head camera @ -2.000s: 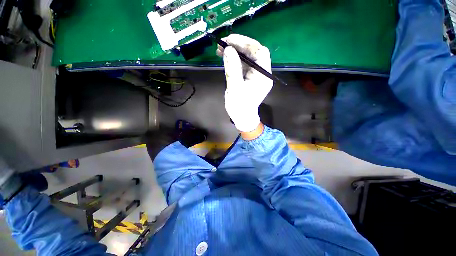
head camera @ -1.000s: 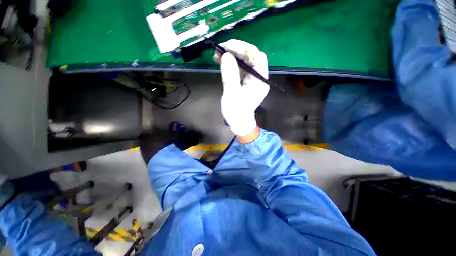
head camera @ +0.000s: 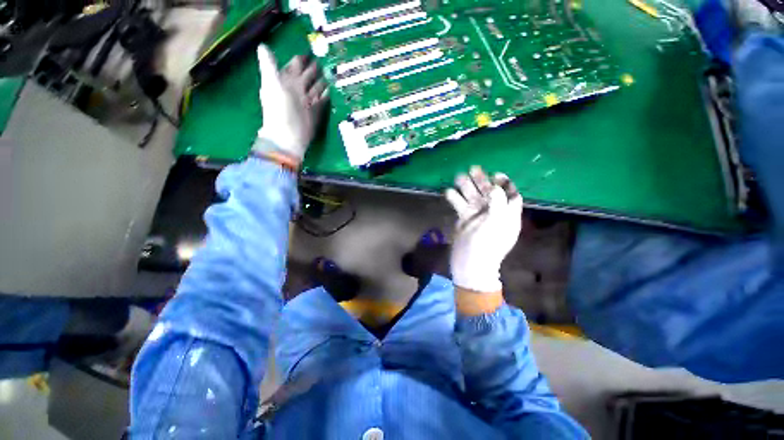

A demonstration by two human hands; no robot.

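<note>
A large green circuit board [head camera: 516,64] with long white slot connectors [head camera: 408,107] lies at a slant on the green bench mat [head camera: 662,146]. Small yellow squares [head camera: 483,119] sit along its near edge. My left hand [head camera: 294,103], in a white glove with greyed fingers, is open over the mat beside the board's left side, holding nothing visible. My right hand [head camera: 487,219], gloved, is in front of the bench edge below the board, palm up, with loosely bent, parted fingers. No tweezers show in it. It does not touch the board.
A thick black stick-like tool [head camera: 236,41] lies at the mat's upper left, by dark cables [head camera: 120,51]. Another person's blue sleeve [head camera: 761,120] is at the right, near a dark rail [head camera: 729,142]. A black slotted rack [head camera: 688,417] stands at lower right.
My left hand has come from the far lower left up to the board's left side. My right hand has moved right and back; the tweezers no longer show. More of the board is in view.
</note>
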